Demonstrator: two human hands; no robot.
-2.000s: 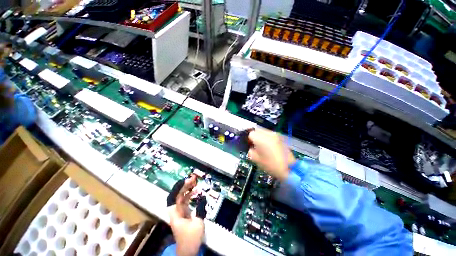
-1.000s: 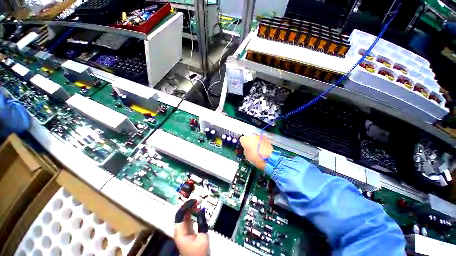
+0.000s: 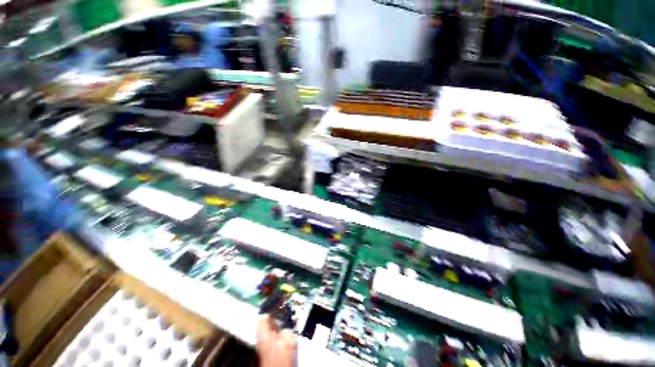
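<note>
The image is blurred by motion. My left hand (image 3: 276, 342) shows at the bottom centre, over the near edge of a green circuit board (image 3: 248, 209). Its fingertips look black and merge with dark parts on the board, so its grip cannot be made out. A red and dark part (image 3: 268, 284) sits on the board just beyond the fingers. A long white heatsink (image 3: 274, 244) runs across the board's middle. Small dark cylinders (image 3: 316, 223) stand in a row near the far edge. My right hand is out of the picture.
A brown carton (image 3: 54, 287) with a white foam tray (image 3: 129, 333) is at near left. Behind the line are a shelf with orange-black blocks (image 3: 384, 137), a white inductor tray (image 3: 503, 122) and silver pieces (image 3: 355, 179). A person's blue sleeve (image 3: 36, 201) is at far left.
The view has tilted up and swung right. My right hand and sleeve have left the board and the picture. My left hand stays near the board's near edge.
</note>
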